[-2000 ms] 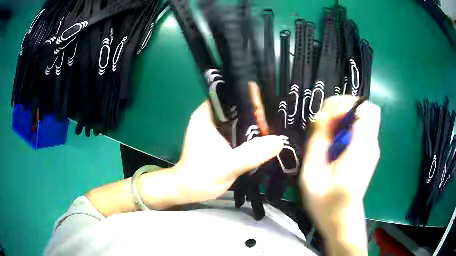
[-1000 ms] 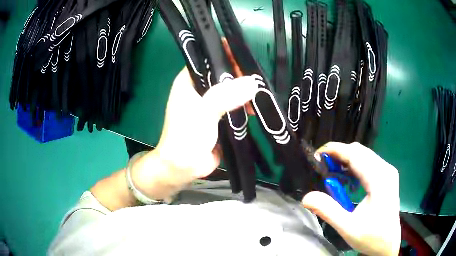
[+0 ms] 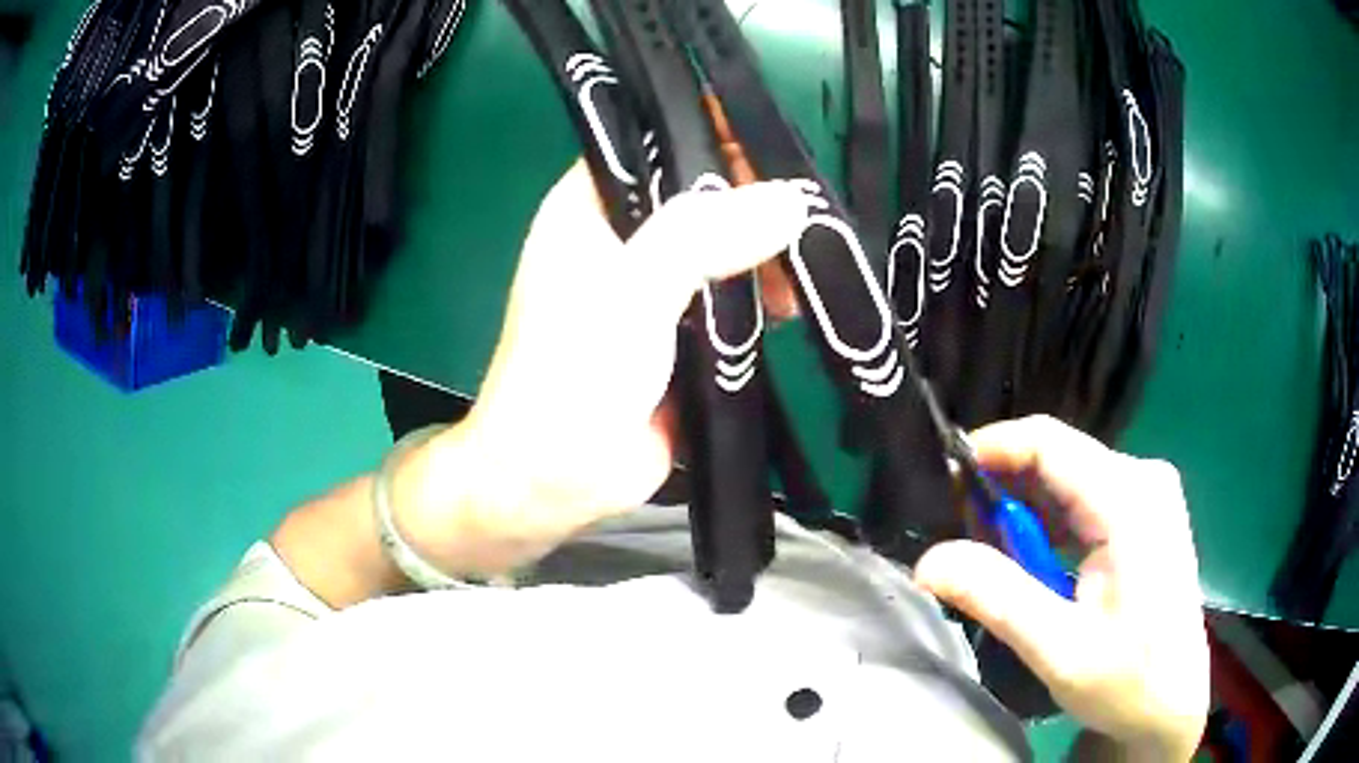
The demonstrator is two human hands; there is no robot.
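My left hand (image 3: 596, 350) holds several black straps (image 3: 845, 286) fanned out, the thumb pressed over them near their white oval outlines. The rightmost strap slants down to the right toward my right hand. My right hand (image 3: 1095, 559) is closed around blue-handled nippers (image 3: 1028, 540). Their dark jaws point up and left and lie at the edge of that strap, below its oval. Whether the jaws touch the strap cannot be told.
A heap of black straps (image 3: 209, 209) lies at the upper left, above a blue box (image 3: 142, 340). A bundle (image 3: 1043, 298) lies at centre right and a smaller bunch (image 3: 1326, 432) at the far right. A red object (image 3: 1249, 693) is at the lower right.
The blurred straps in my left hand are now fanned and still. The nippers have moved down with my right hand, and since a second ago their handles have come closer together.
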